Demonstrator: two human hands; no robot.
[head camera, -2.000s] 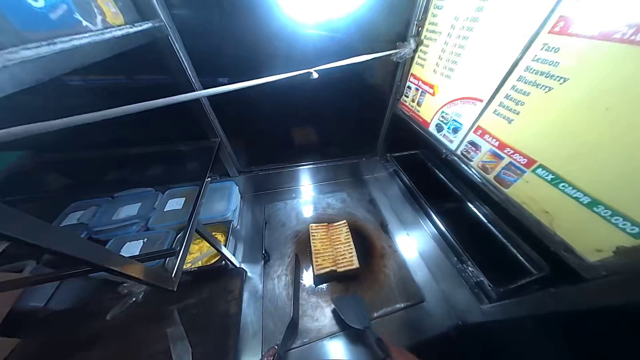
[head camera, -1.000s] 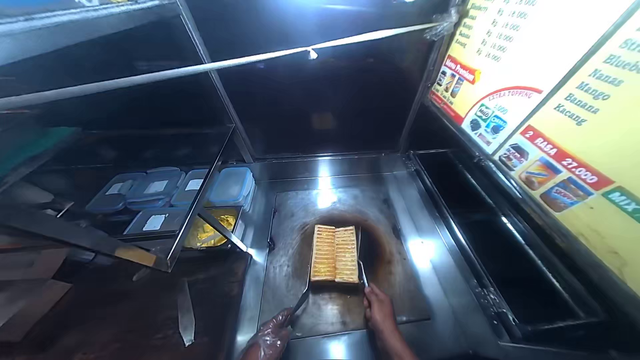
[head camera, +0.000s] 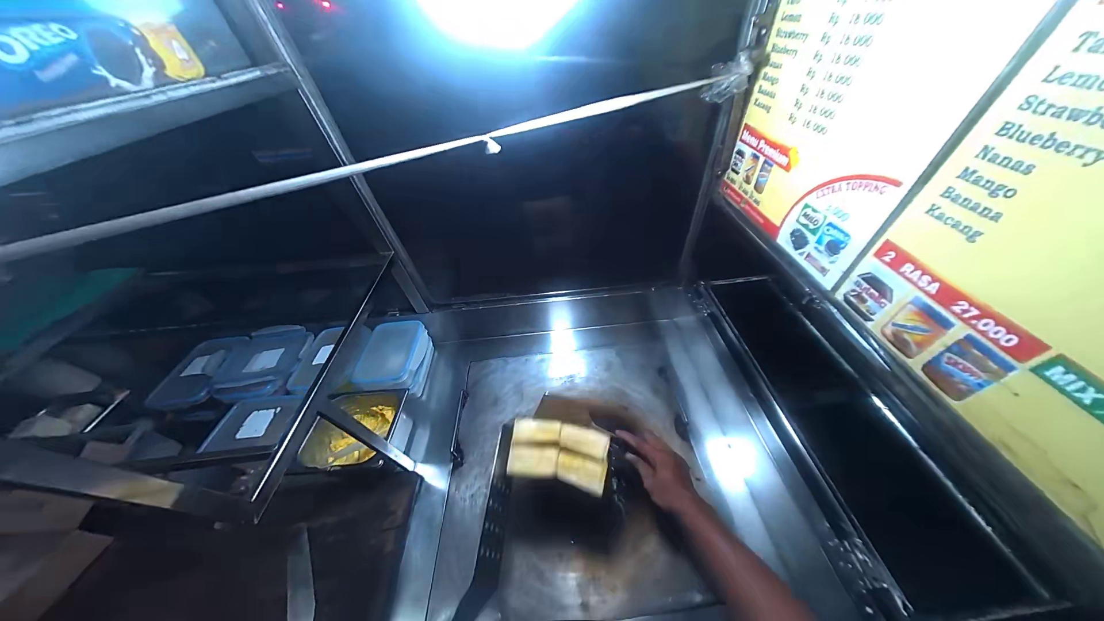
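A block of toast bread (head camera: 559, 453), cut into several sections and blurred by motion, is over the flat metal griddle (head camera: 561, 586). Along its left side stands a dark slotted spatula (head camera: 493, 526), whose lower end leaves the view at the bottom. My left hand is out of sight. At the right side of the bread is my right hand (head camera: 657, 466), fingers pointing left towards it. A dark blurred shape lies between this hand and the bread; whether the hand grips it cannot be made out. A brown browned surface shows behind the bread.
Left of the griddle are lidded plastic containers (head camera: 390, 354) and a metal tub of yellow spread (head camera: 366, 431) under a slanting metal frame. A flat metal blade (head camera: 300, 578) lies on the dark counter. A deep black trough (head camera: 828, 414) runs along the right, below the menu boards (head camera: 975, 216).
The bread lay browned side up on the griddle between two hands with spatulas; now pale sections face me. My left hand has left the view, and my right hand is farther up beside the bread.
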